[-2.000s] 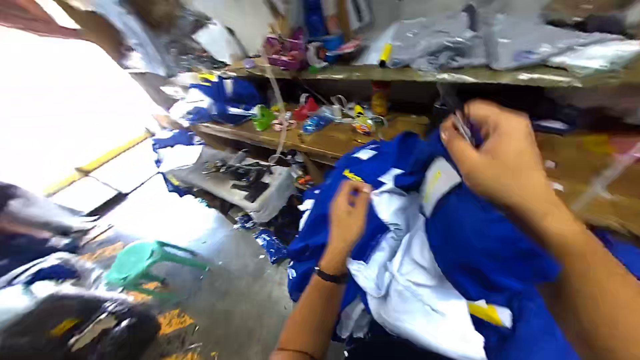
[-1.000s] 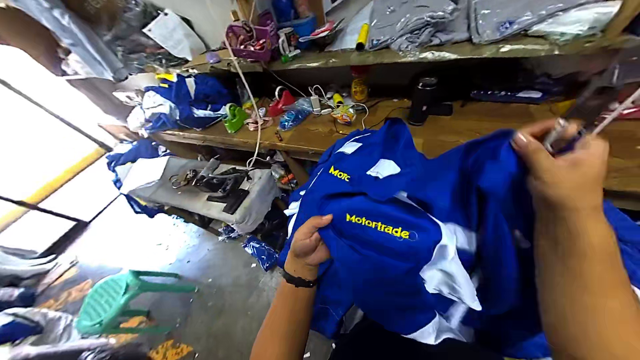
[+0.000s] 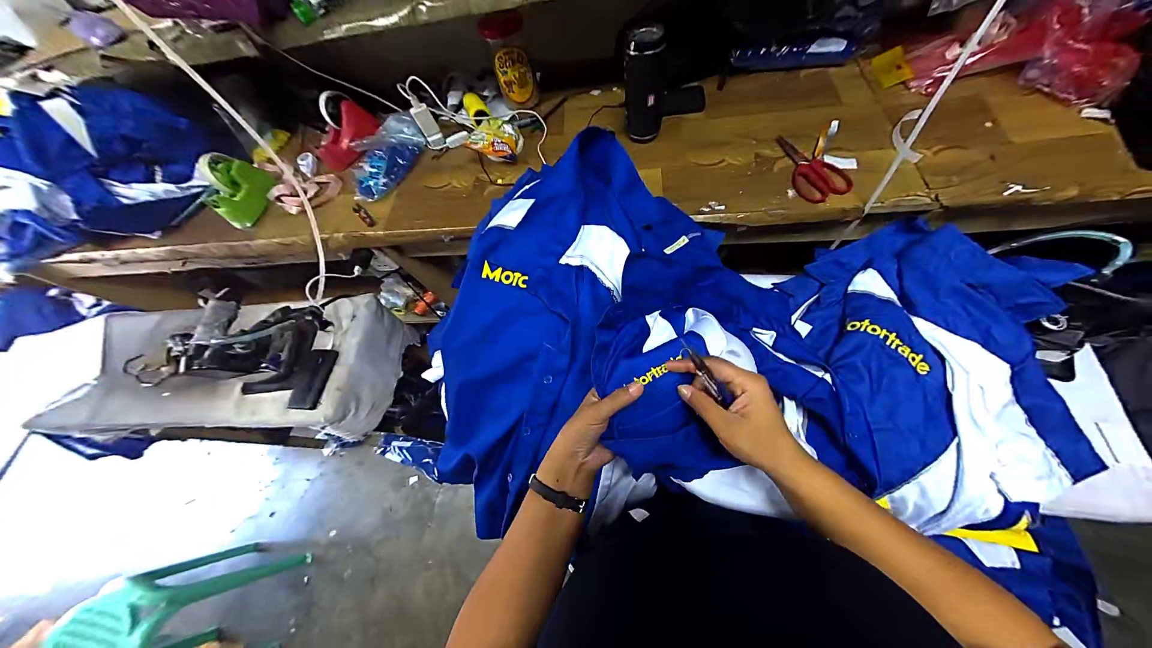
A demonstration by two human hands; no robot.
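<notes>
A blue shirt with white panels and yellow embroidered lettering [image 3: 531,360] hangs over the bench edge and across my lap. My left hand [image 3: 589,427] pinches its cloth just left of the embroidery, thumb on top. In my right hand [image 3: 738,409] is a small dark tool [image 3: 706,376], perhaps thread snips, its tip at the lettering; the fingers partly hide it. A second blue and white shirt with yellow lettering [image 3: 900,396] lies spread to the right.
Red-handled scissors [image 3: 821,178], a black flask [image 3: 644,85] and a lidded jar [image 3: 515,67] are on the wooden bench [image 3: 747,144]. Cables and a green plastic item [image 3: 236,191] sit further left. A grey padded surface [image 3: 99,369] holds black tools. A green stool [image 3: 135,607] stands lower left.
The right hand has come down from the upper right to the embroidery, beside the left hand. The shirt, held up a second ago, now lies lower. The view has tilted down and right.
</notes>
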